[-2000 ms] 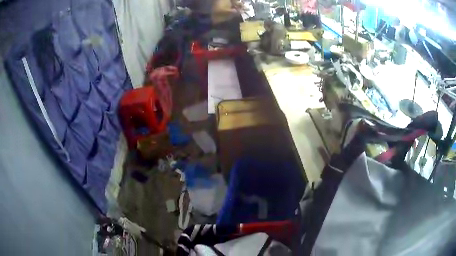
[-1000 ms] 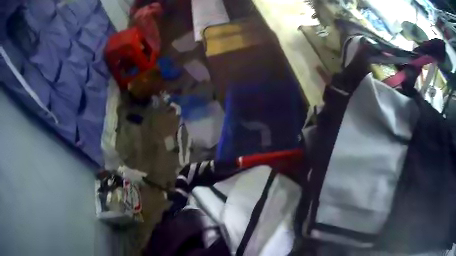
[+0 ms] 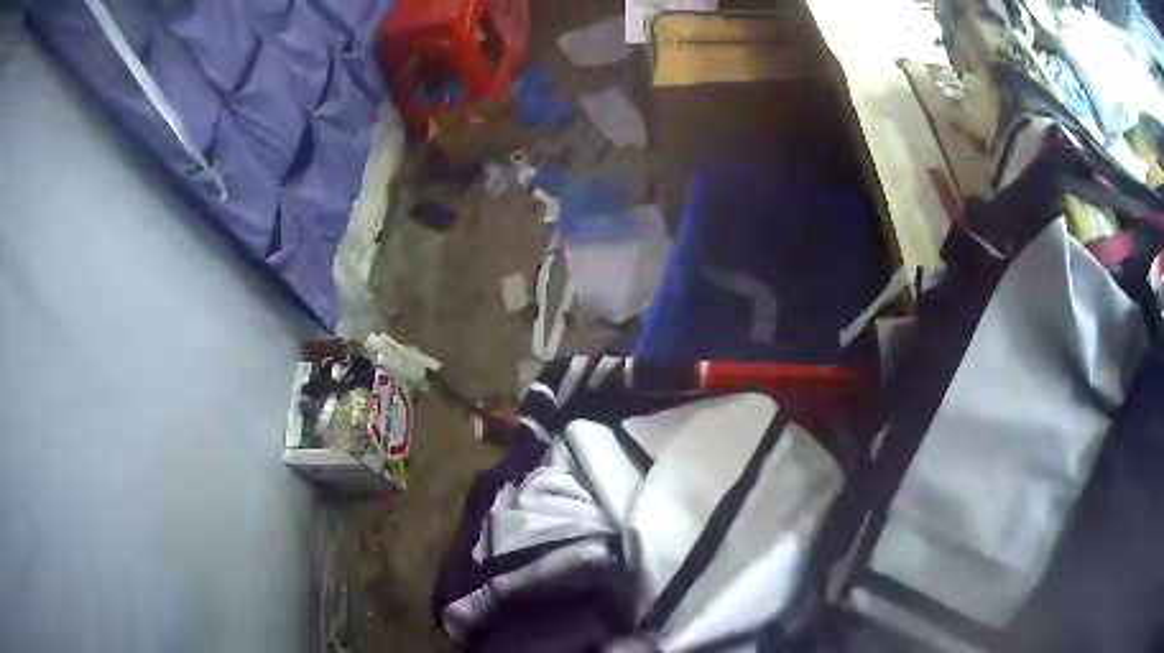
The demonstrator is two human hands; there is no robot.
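Note:
Part-sewn garment pieces (image 3: 715,498) of pale cloth with black bands lie heaped at the bottom middle, with dark purple-black cloth at the heap's lower left. A dark garment panel with a pale grey section (image 3: 1008,421) hangs at the right, and its upper end has black and pink-red strips. Neither my left hand nor my right hand is in the picture.
A blue bin (image 3: 766,262) stands behind the heap, with a red bar (image 3: 785,375) at its near side. A red plastic stool (image 3: 449,58), floor scraps and a small open box (image 3: 351,427) are at the left. A long bench (image 3: 881,140) runs at the upper right.
The view has tilted down and turned left, so the far tables have left the picture. The heap and the small box now show more fully. No hand has appeared.

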